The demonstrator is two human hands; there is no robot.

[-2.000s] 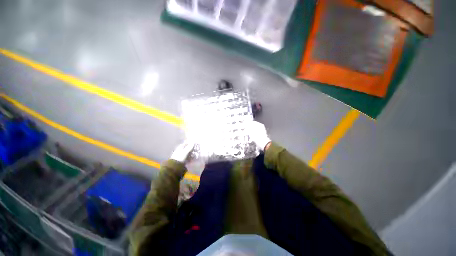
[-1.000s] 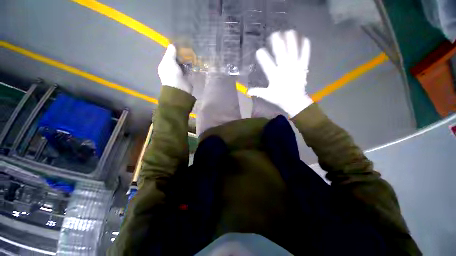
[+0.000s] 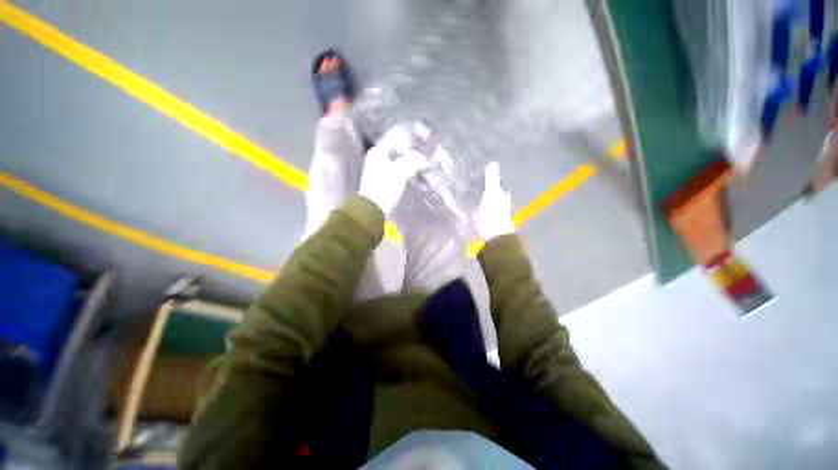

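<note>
A clear, shiny plastic tray (image 3: 443,170) is blurred in front of my legs, and the floor shows through it. Its far outline and any contents cannot be made out. My left hand (image 3: 388,172), in a white glove, is closed on the tray's near left part. My right hand (image 3: 494,204), also in a white glove, is at the tray's right side with its fingers pointing away from me. Glare and blur hide whether it grips the tray.
A green-topped bench (image 3: 648,119) stands at the right, with an orange piece (image 3: 703,220) at its near end. Blue items (image 3: 781,78) are at the upper right. A blue box (image 3: 37,298) and a frame with a pale rail (image 3: 142,372) are at the lower left. Yellow lines cross the floor.
The dark rows seen in the tray a second ago no longer show clearly. My left hand has moved right and inward. My spread right hand has come down and left, fingers closer together.
</note>
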